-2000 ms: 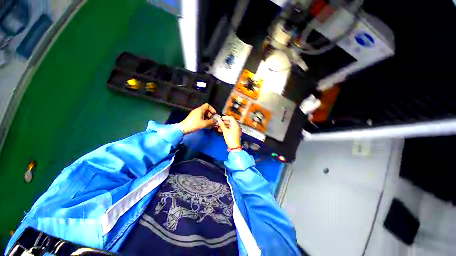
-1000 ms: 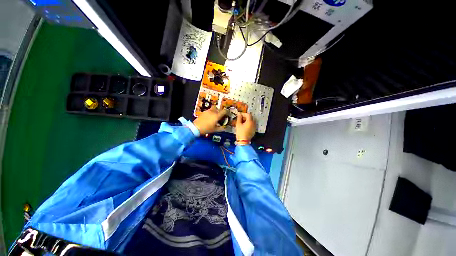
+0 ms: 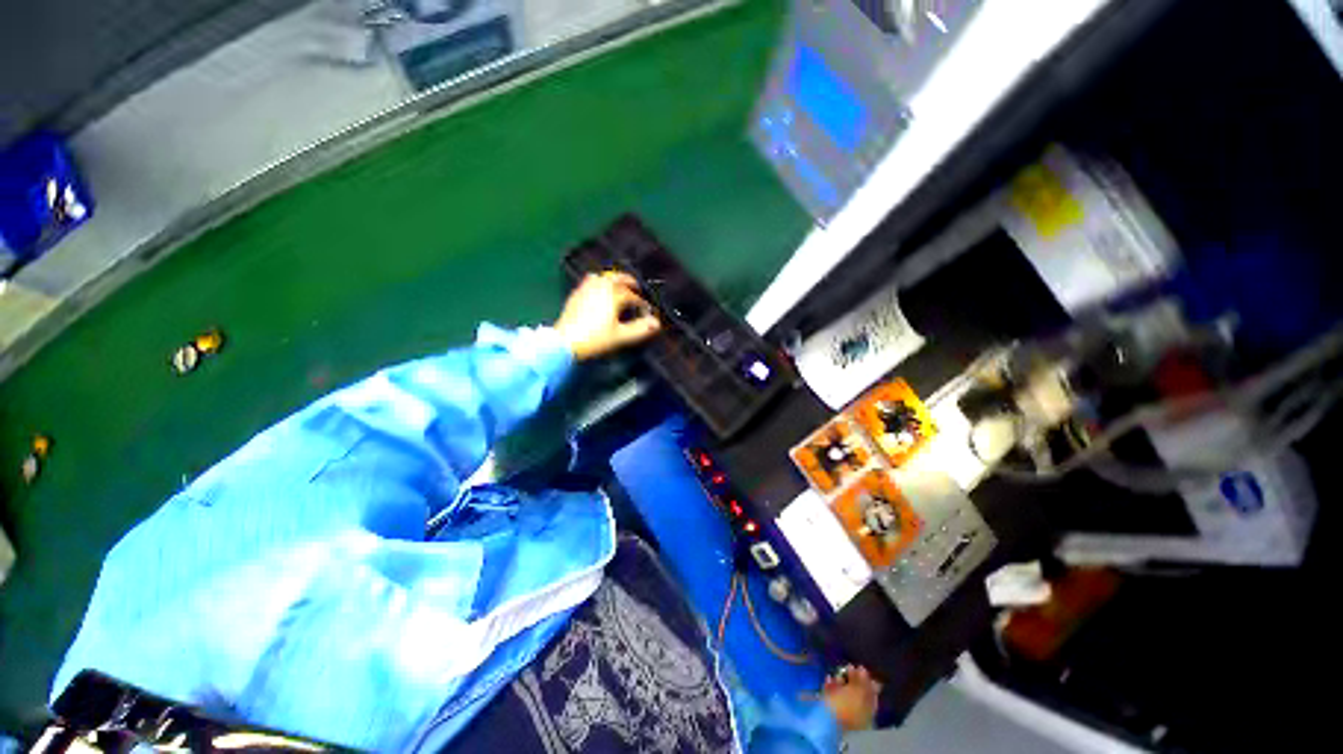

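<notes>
The black parts tray (image 3: 707, 327) lies slanted on the green belt. A small white square piece sits in its near-right end pocket. My left hand (image 3: 610, 315) is over the tray's far-left part, fingers bent down into it; whatever is between the fingertips is hidden or blurred. Three orange fixtures (image 3: 879, 519) with dark centres stand grouped right of the tray, the nearest one holding a round part. My right hand (image 3: 851, 697) is small, low at the front edge of the dark surface; its fingers are too unclear to read.
A control box (image 3: 763, 555) with red lights and buttons runs along the front edge above a blue mat (image 3: 663, 479). A metal plate (image 3: 943, 552) lies beside the fixtures. A white printed sheet (image 3: 859, 351), machine tubing and a grey meter (image 3: 832, 111) are beyond. Loose parts (image 3: 198, 351) lie on the belt.
The view has turned toward the belt. My hands have parted from the nearest fixture: the left has moved to the tray, the right to the front edge. A round part now shows in that fixture.
</notes>
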